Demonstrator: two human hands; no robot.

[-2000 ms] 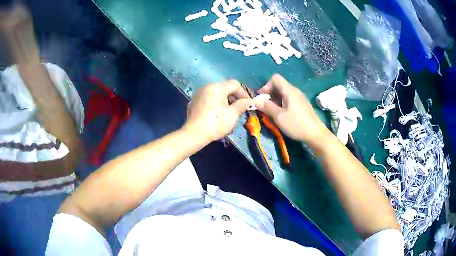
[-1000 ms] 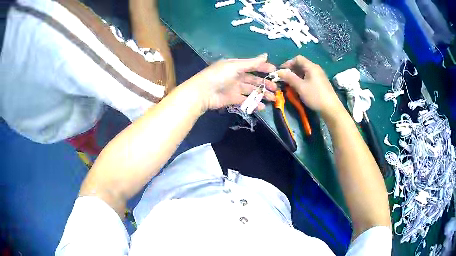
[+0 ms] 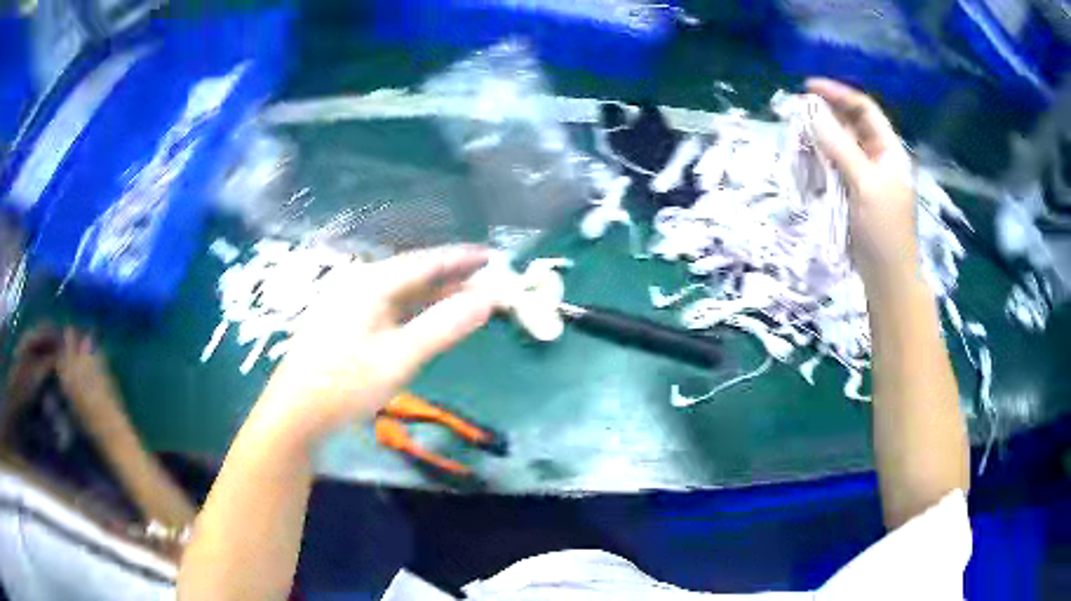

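Observation:
My left hand (image 3: 370, 335) is blurred, palm down over the bench beside the heap of slim white housings (image 3: 276, 288). Its thumb and fingertips point at a white patch by the cloth-wrapped hammer head (image 3: 540, 299); whether they hold anything is unclear. My right hand (image 3: 869, 153) is at the upper part of the tangled pile of white corded pieces (image 3: 752, 235), with its fingers and thumb around some white cords. The pliers (image 3: 429, 434) with orange-and-black handles lie near the bench edge, their jaws hidden by my left hand.
Clear plastic bags (image 3: 505, 141) lie behind the hammer head. The hammer's black handle (image 3: 646, 335) points right toward the pile. A blue bin (image 3: 153, 176) with white pieces is at upper left. Another person's hands (image 3: 82, 364) show at left. More white pieces (image 3: 1028, 252) lie far right.
The view has swung right and up along the bench. My hands, together over the pliers before, are now wide apart. My right hand has moved to the cord pile and taken hold of cords.

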